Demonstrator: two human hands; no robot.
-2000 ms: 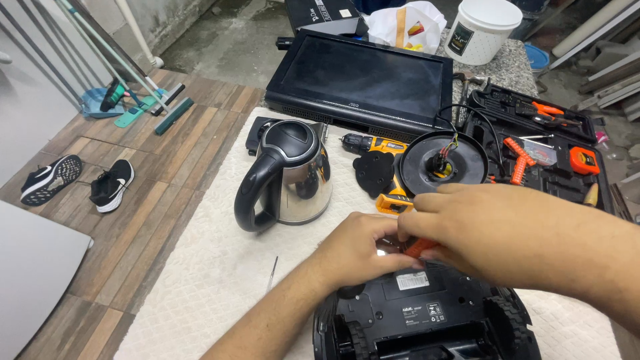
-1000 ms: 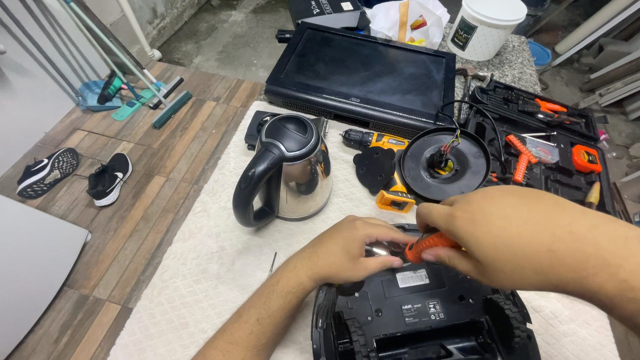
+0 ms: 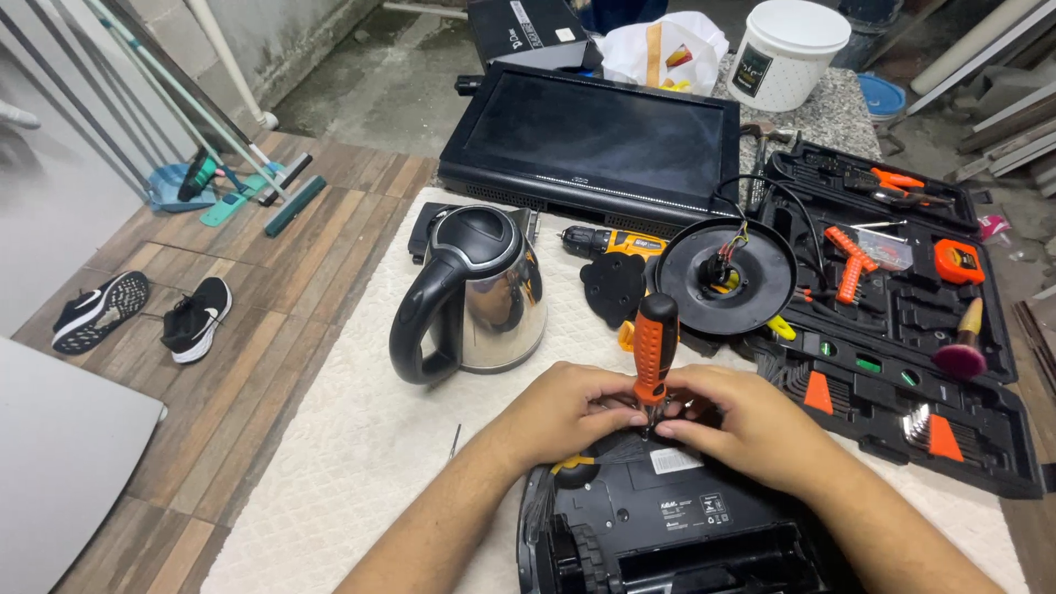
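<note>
An orange-and-black screwdriver [image 3: 654, 351] stands upright, its tip at the far part of an upturned black robot vacuum cleaner [image 3: 610, 495]. My left hand [image 3: 569, 412] and my right hand [image 3: 730, 417] meet around its shaft, fingertips pinched close to the tip; what lies between them is mostly hidden. The vacuum's underside shows a treaded wheel [image 3: 590, 549], a white label [image 3: 675, 460] and a side brush [image 3: 569, 464] with yellow arms. Beyond the hands lie a round black kettle base [image 3: 775, 272] with exposed wires and a black lobed plate [image 3: 613, 289].
An electric kettle [image 3: 507, 305] stands left of the hands on the cream cloth [image 3: 330, 412]. Behind are a yellow-and-black cordless drill [image 3: 619, 242] and a flat black monitor [image 3: 594, 132]. An open toolbox [image 3: 891, 330] lies right. A thin metal rod [image 3: 455, 441] rests near my left forearm.
The screwdriver has gone from lying tilted under my right hand to standing upright between both hands. My right hand has moved lower and now sits right of the shaft.
</note>
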